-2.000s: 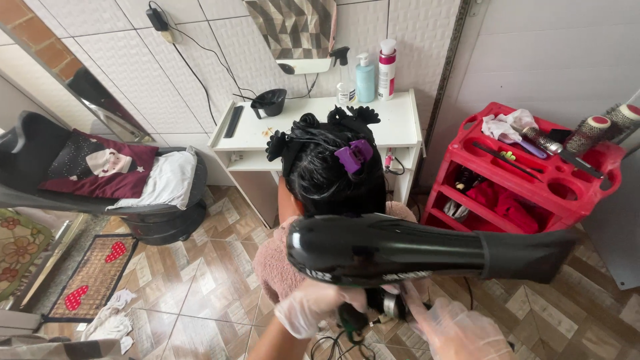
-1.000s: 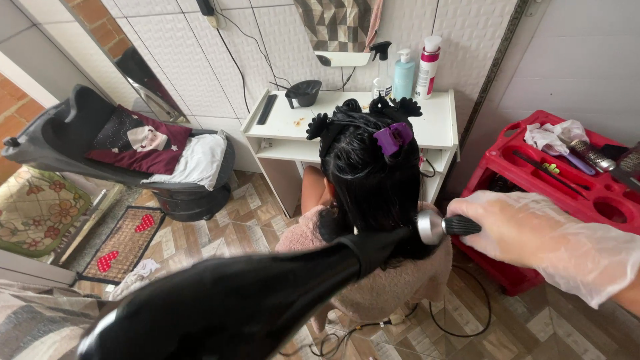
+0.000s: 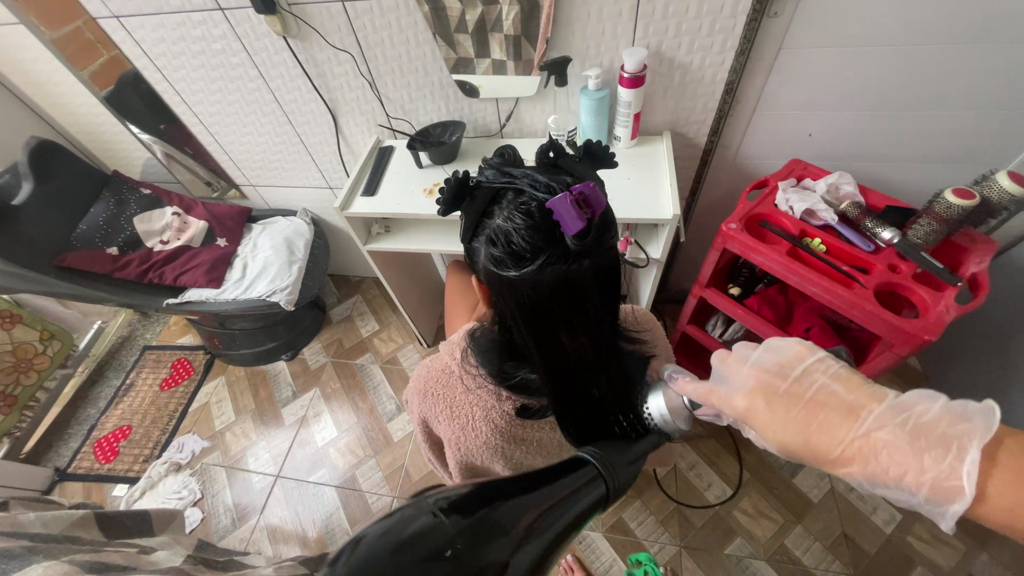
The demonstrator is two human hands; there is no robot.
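My right hand [image 3: 788,400], in a clear plastic glove, grips a round hairbrush [image 3: 668,410] with a silver barrel end, set in the ends of a seated person's long black hair [image 3: 552,320]. A black hair dryer [image 3: 488,512] reaches in from the bottom edge, its nozzle close beside the brush and hair. My left hand is out of view. A purple claw clip [image 3: 576,208] and black clips [image 3: 454,194] hold up sections of hair on the person's head. The person wears a fluffy pink top [image 3: 480,404].
Ahead stands a white shelf table [image 3: 512,210] with bottles and a black tinting bowl [image 3: 436,142]. A red salon trolley [image 3: 808,272] with round brushes is at right. A black washbasin chair [image 3: 272,336] stands at left. A cable [image 3: 720,502] loops on the floor.
Two seconds ago both gloved hands were near the dryer's handle, before the head. The right hand has since moved to the hair ends with the brush, and the left hand has left the view.
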